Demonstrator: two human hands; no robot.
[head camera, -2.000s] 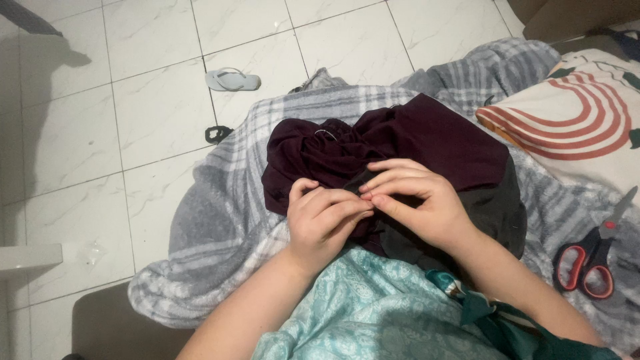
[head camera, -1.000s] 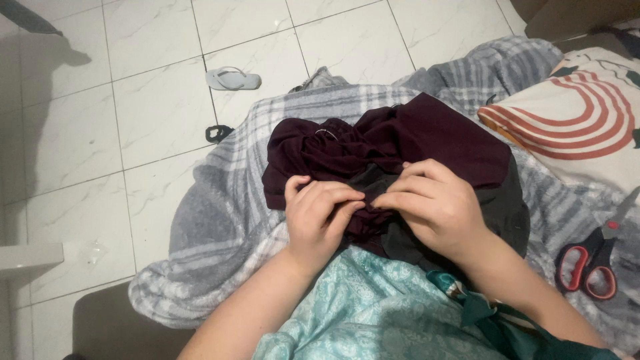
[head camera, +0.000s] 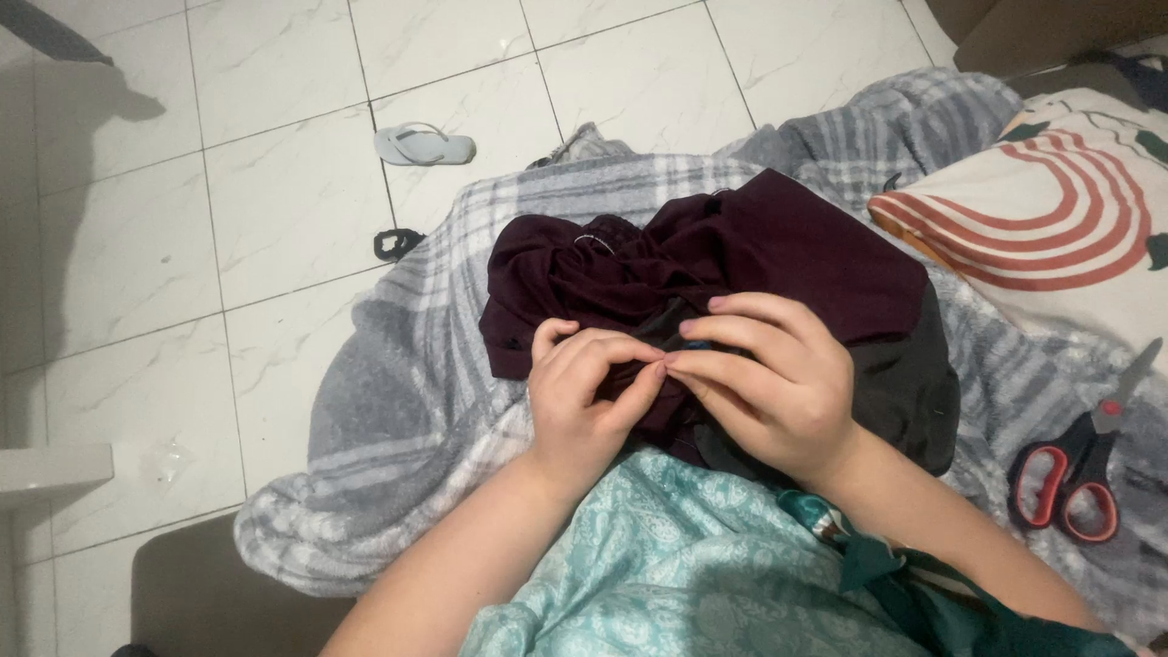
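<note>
My left hand (head camera: 593, 392) and my right hand (head camera: 776, 383) meet fingertip to fingertip over a bunched dark maroon cloth (head camera: 812, 255). Thumb and forefinger of each are pinched together; whatever lies between them is too small to make out. A small blue thing (head camera: 697, 345) shows just behind the right fingers. Dark grey fabric (head camera: 899, 392) lies under and to the right of the right hand, against the maroon cloth. A thin pale curved line (head camera: 595, 241) crosses the gathered part of the maroon cloth.
A grey-white plaid blanket (head camera: 401, 365) lies beneath the cloth. Scissors with black-and-red handles (head camera: 1063, 484) rest at the right, below a pillow with red arcs (head camera: 1077, 219). A flip-flop (head camera: 424, 146) and a black hair tie (head camera: 396, 244) are on the tiled floor.
Both hands stay over the cloth with fingertips close together; their fingers have shifted slightly. The cloth, scissors and flip-flop have not plainly moved.
</note>
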